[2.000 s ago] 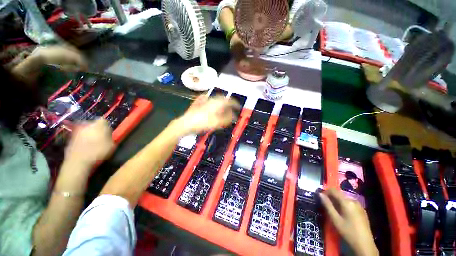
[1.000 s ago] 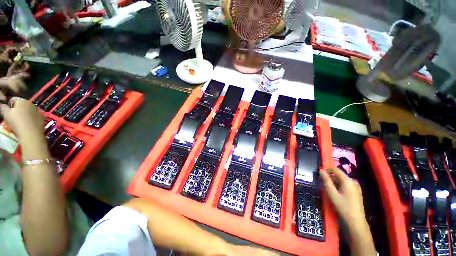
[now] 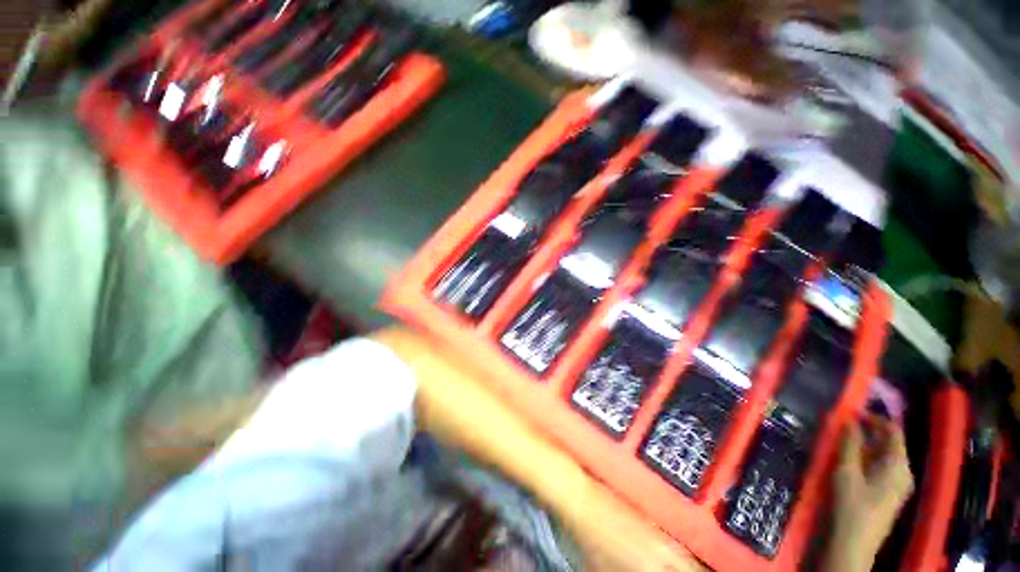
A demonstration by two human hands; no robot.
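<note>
A red foam tray lies tilted in front of me with several open black flip phones in its slots, screen halves above the keypads. The view is blurred. A small blue-and-white piece lies on the upper part of the rightmost phone. My right hand is at the tray's right edge, blurred; whether it grips anything is unclear. My left forearm runs along the tray's near edge to the bottom of the picture, and my left hand is out of view.
Another red tray of phones lies on the left, beside a person in pale green clothing. The dark green mat shows between the trays. A white fan base stands behind. Another red tray is at the right edge.
The view has turned and blurred, so the trays appear more slanted. My left arm has drawn back from over the phones to the near edge. The neighbour's hands have left the picture.
</note>
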